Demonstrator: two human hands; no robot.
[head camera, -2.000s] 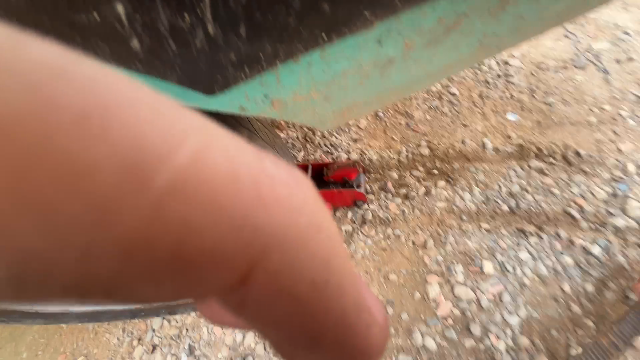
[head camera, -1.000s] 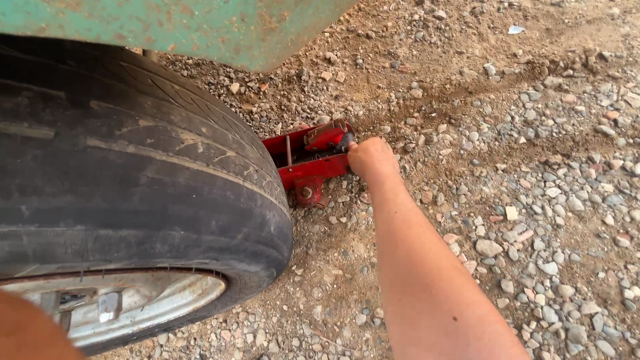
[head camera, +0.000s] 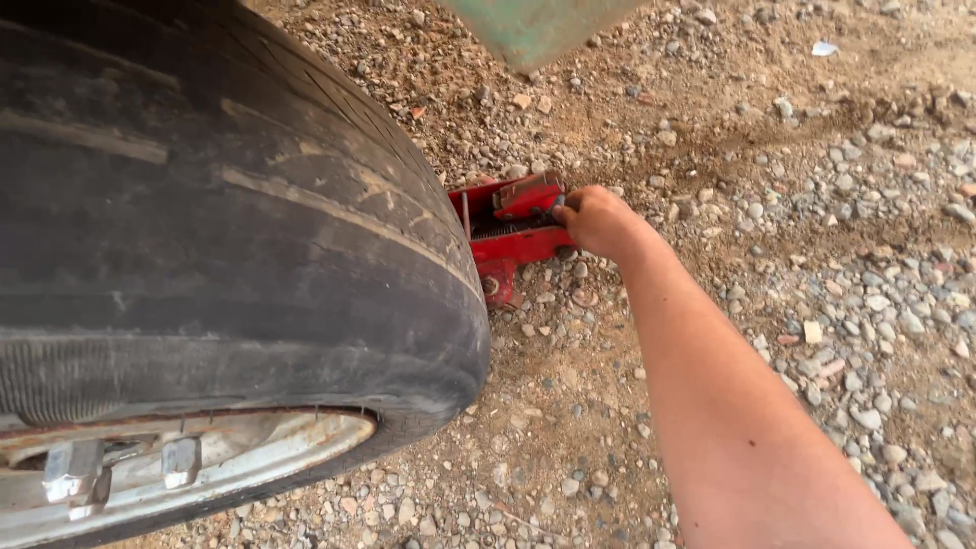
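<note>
My right hand (head camera: 598, 219) has its fingers closed on the near end of a red floor jack (head camera: 526, 244), at a dark part beside the handle socket. The jack lies on the gravel, with a spring and a cross rod showing between its side plates. Its other end is hidden behind a worn black tire (head camera: 252, 244). Low at the left, the tire's pale, rusty wheel rim (head camera: 290, 446) carries shiny lug nuts (head camera: 181, 461). My left hand is not in view.
A green, dirt-marked body panel (head camera: 534, 27) hangs in at the top, above the jack. Loose gravel and packed dirt (head camera: 762, 229) lie around the jack and to the right. The tire fills the left side.
A large blurred finger crossed the view two seconds ago and is gone. My right hand, out at the jack one second ago, is still there. The view has shifted, showing more tire.
</note>
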